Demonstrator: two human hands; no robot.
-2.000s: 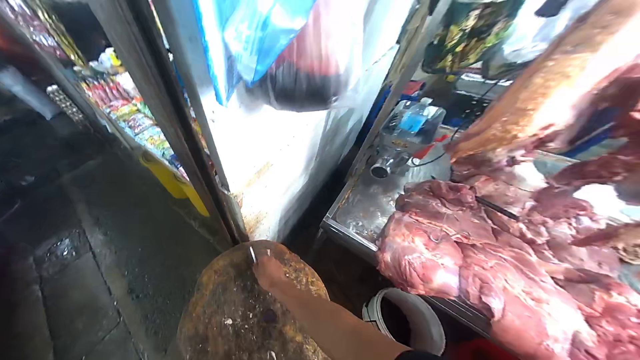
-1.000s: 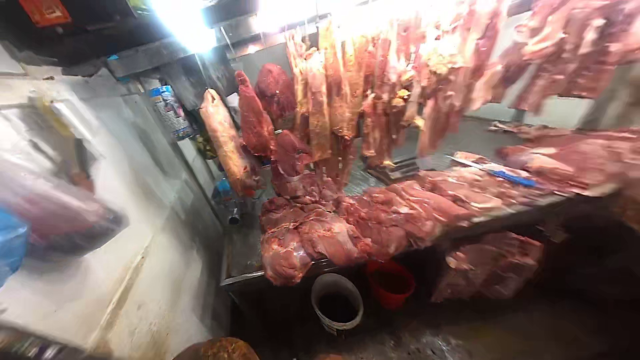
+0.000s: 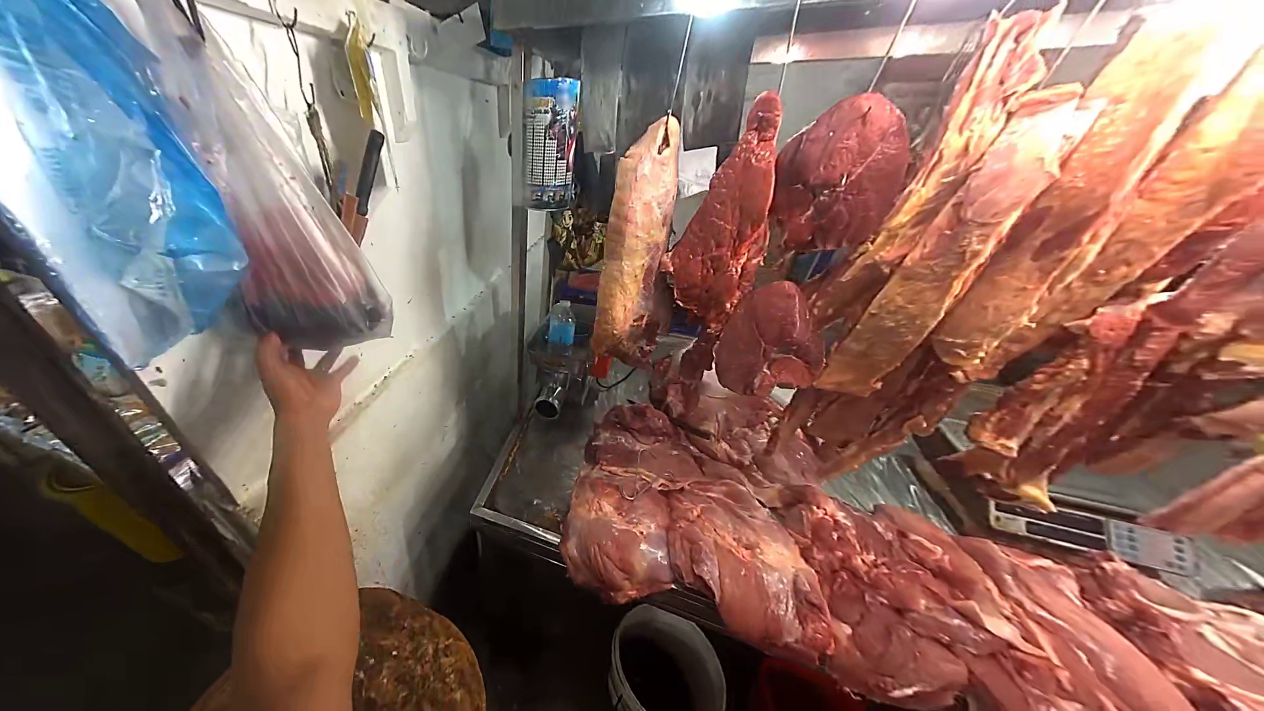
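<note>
My left hand [image 3: 304, 390] is raised at the left with its fingers spread, holding nothing. Its fingertips are at the bottom of a clear plastic bag [image 3: 306, 267] with dark red contents, which hangs by the white wall; whether they touch it I cannot tell. A blue plastic bag [image 3: 128, 188] hangs just left of that one. Below my forearm is a round wooden chopping block [image 3: 420, 657], partly hidden by the arm. My right hand is out of view.
Raw meat cuts [image 3: 731, 553] cover the metal counter [image 3: 518, 494] at the right, beneath hanging meat strips [image 3: 1047, 237]. A meat grinder [image 3: 551, 395], a digital scale [image 3: 1096, 533] and a white bucket [image 3: 667, 657] are nearby. Knives [image 3: 365, 183] hang on the wall.
Two seconds ago my left hand was over the chopping block; now it is up under the clear bag. The view has swung to the right and up since then.
</note>
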